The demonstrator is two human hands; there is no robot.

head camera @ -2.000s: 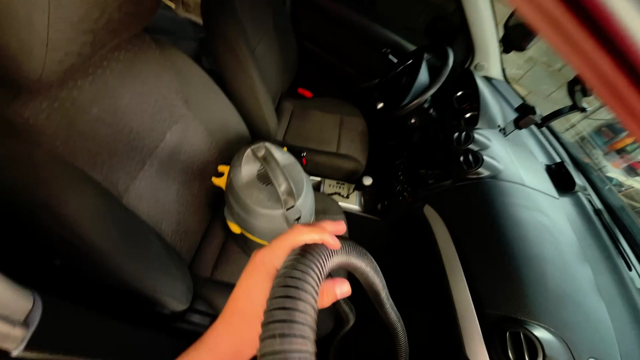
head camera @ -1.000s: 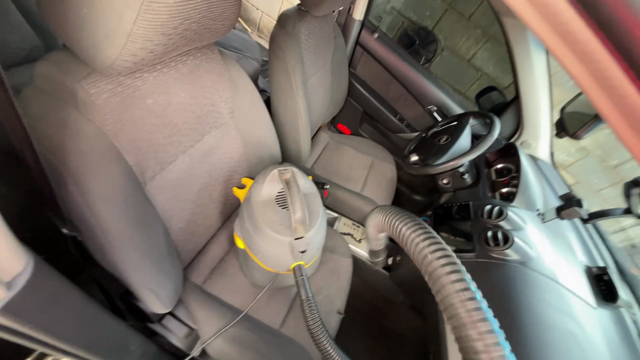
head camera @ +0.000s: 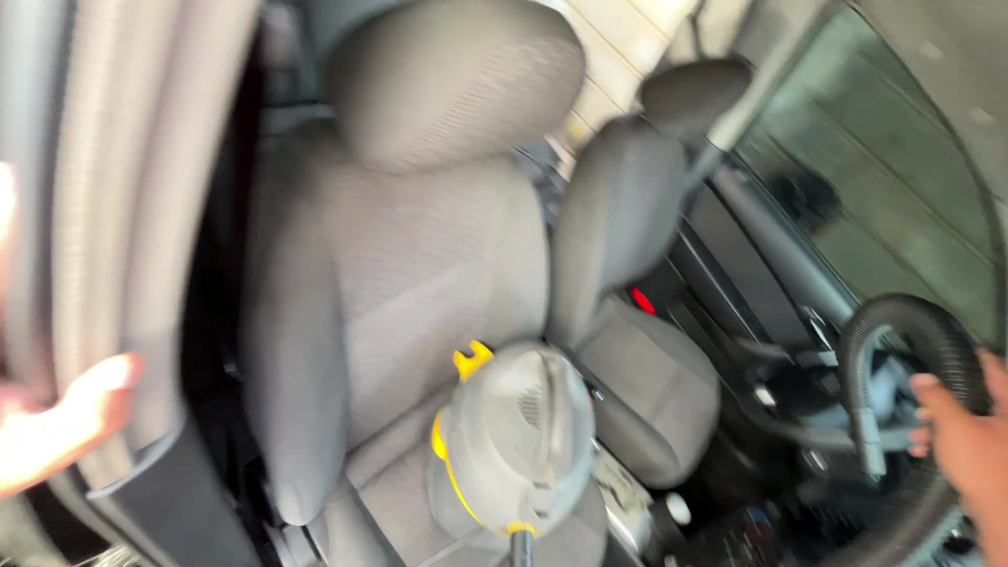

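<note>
At the right edge, my right hand [head camera: 965,445] is closed around a black corrugated vacuum hose [head camera: 917,315], which loops up in front of the steering wheel. My left hand [head camera: 75,421] grips the door pillar trim [head camera: 138,315] at the left edge; part of it is cut off by the frame. Between the hands, a grey canister vacuum cleaner [head camera: 516,441] with yellow trim stands on the cushion of the near car seat. A hose end joins its front at the bottom of the view. The picture is blurred.
The near seat's backrest [head camera: 441,268] rises behind the vacuum cleaner. Beyond are the far seat [head camera: 654,378], a red buckle [head camera: 642,301], the steering wheel [head camera: 819,433] and the far door window [head camera: 874,181]. The centre console [head camera: 622,496] lies between the seats.
The view has swung towards the seats and left door pillar. My left hand now shows on the pillar. The hose is now looped up at the right, with my right hand on it.
</note>
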